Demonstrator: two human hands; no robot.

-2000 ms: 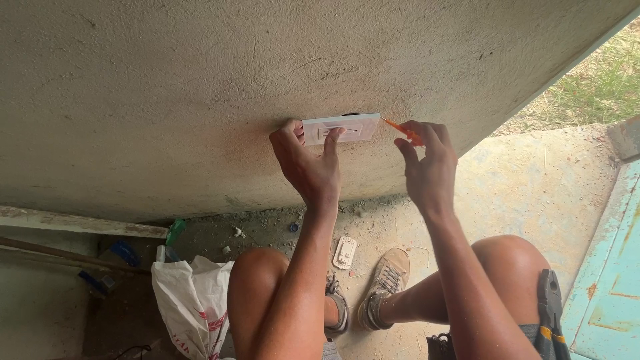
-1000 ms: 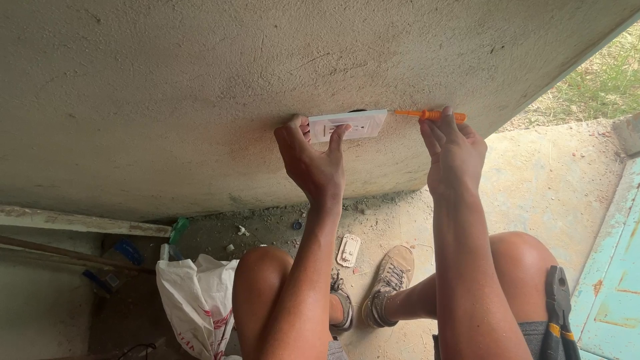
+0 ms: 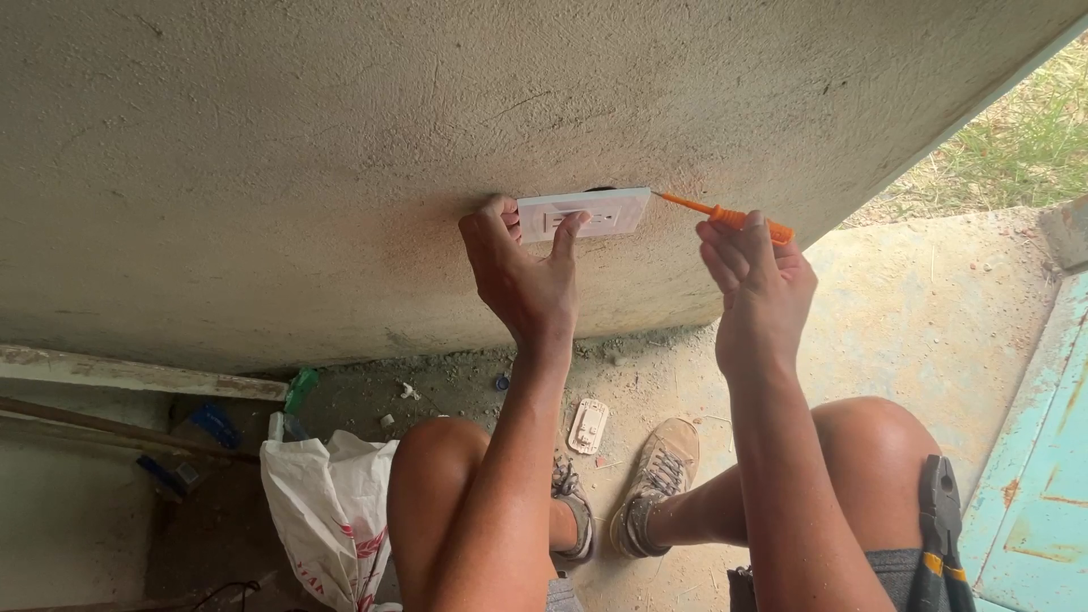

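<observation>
My left hand (image 3: 531, 276) holds a white wall socket faceplate (image 3: 625, 212) against the plastered wall, thumb on its front and fingers at its left end. A dark gap shows behind the plate's upper edge. Between the thumb and fingers of my right hand (image 3: 761, 289) is an orange-handled screwdriver (image 3: 739, 219). Its shaft points left, and its tip is at the plate's upper right corner; whether it touches cannot be told. A pair of pliers (image 3: 941, 518) with black and yellow grips lies on my right thigh.
On the floor between my feet lies a pale plastic plate (image 3: 588, 426). A white sack (image 3: 319, 510) stands left of my knee, near a wooden beam (image 3: 136, 371) and blue scraps. A turquoise painted panel (image 3: 1041, 493) is at the right, with grass (image 3: 1020, 136) beyond the wall's edge.
The screwdriver was tilted at the plate's right corner, then nearly level with my right hand farther right; now it slants down to the right. My left hand keeps its hold on the faceplate.
</observation>
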